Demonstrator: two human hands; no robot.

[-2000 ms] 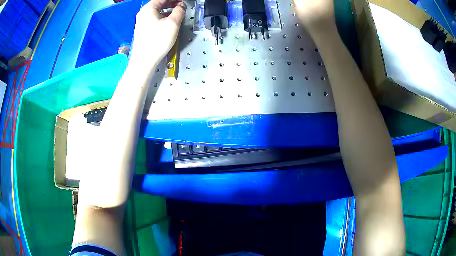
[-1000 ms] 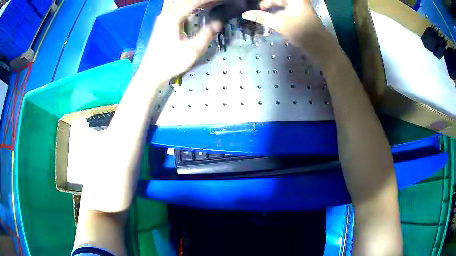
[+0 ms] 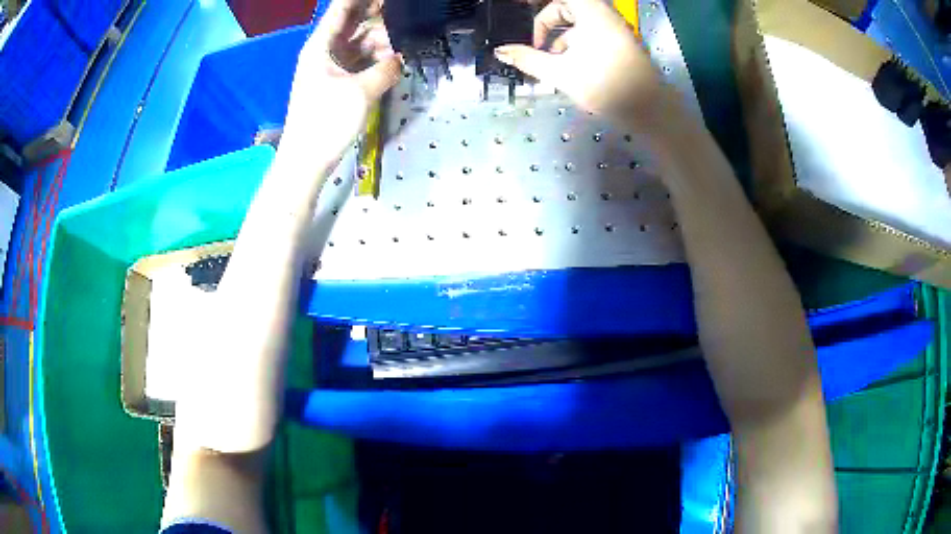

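Note:
Black power adapters (image 3: 433,23) are side by side at the top of the picture, metal pins towards me, over the pale jig (image 3: 422,92) on the perforated plate (image 3: 469,224). My left hand (image 3: 349,52) is at the left adapter's outer edge, thumb and fingers around that side. My right hand (image 3: 589,57) grips the right adapter (image 3: 508,31), its thumb across the front near the pins. The adapters' far ends are cut off by the picture's edge. The jig is partly hidden under them.
A yellow strip (image 3: 369,156) lies on the plate's left side. Cardboard trays with white liners and black adapters stand right (image 3: 834,214) and left (image 3: 136,334), the left one inside a green tote (image 3: 83,438). A keyboard (image 3: 448,360) sits in the slot below. A blue bin (image 3: 224,99) is beyond.
Two seconds ago the adapters sat in the jig with my hands apart beside them. My hands have come inward to the adapters, which now look larger and closer together. The view has shifted slightly.

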